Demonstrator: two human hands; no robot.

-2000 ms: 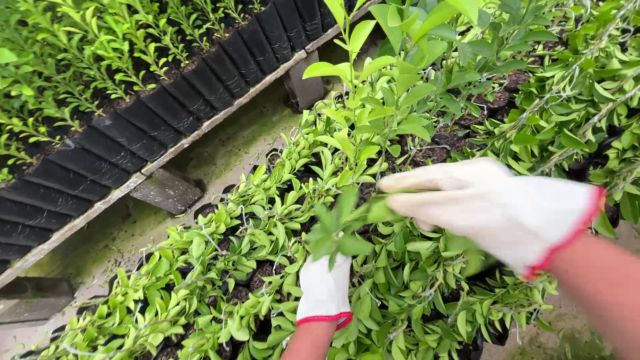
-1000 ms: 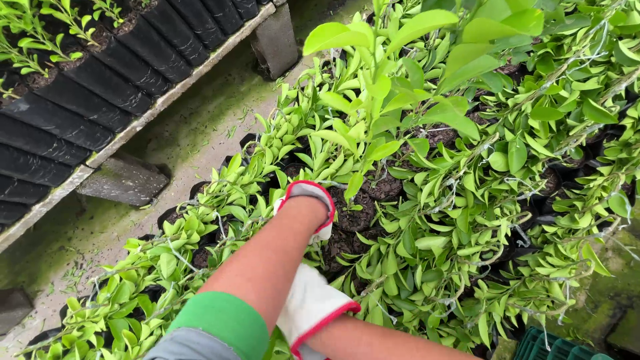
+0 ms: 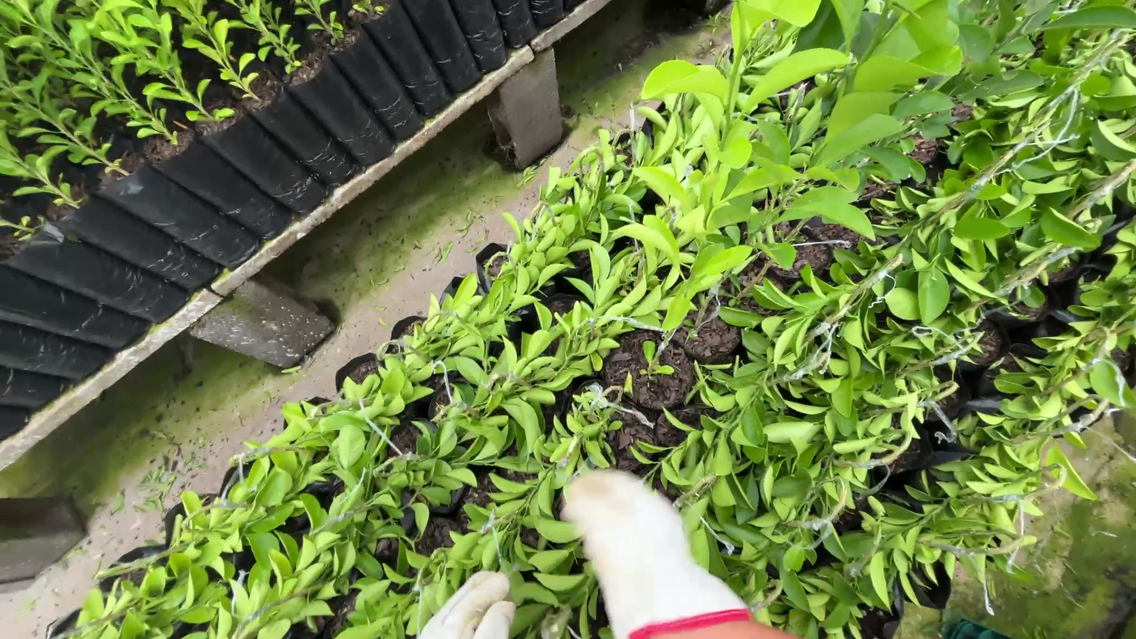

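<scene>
My right hand (image 3: 635, 541), in a white glove with a red cuff, is over the bent leafy seedlings (image 3: 524, 426) at the lower middle; its fingers are blurred and partly hidden among the leaves. My left hand (image 3: 472, 611), gloved in white too, shows at the bottom edge with its fingers bent, beside the same foliage. Whether either hand holds anything is not visible. Above the right hand, a small sprout stands in a black bag of dark soil (image 3: 650, 377). Thin pale ties (image 3: 380, 430) run over the bent stems. Taller upright shoots (image 3: 737, 151) rise farther up.
A raised concrete bench edge (image 3: 346, 182) crosses the upper left on concrete block legs (image 3: 264, 321). Tall black nursery bags (image 3: 266, 160) with small plants stand along it. A mossy concrete floor strip (image 3: 390, 257) runs between bench and seedlings. A green object (image 3: 972, 630) shows at the bottom right.
My forearms were crossed over the plants one second ago; now the hands are apart near the bottom of the view. The leafy shoot seen by my hands two seconds ago is no longer there.
</scene>
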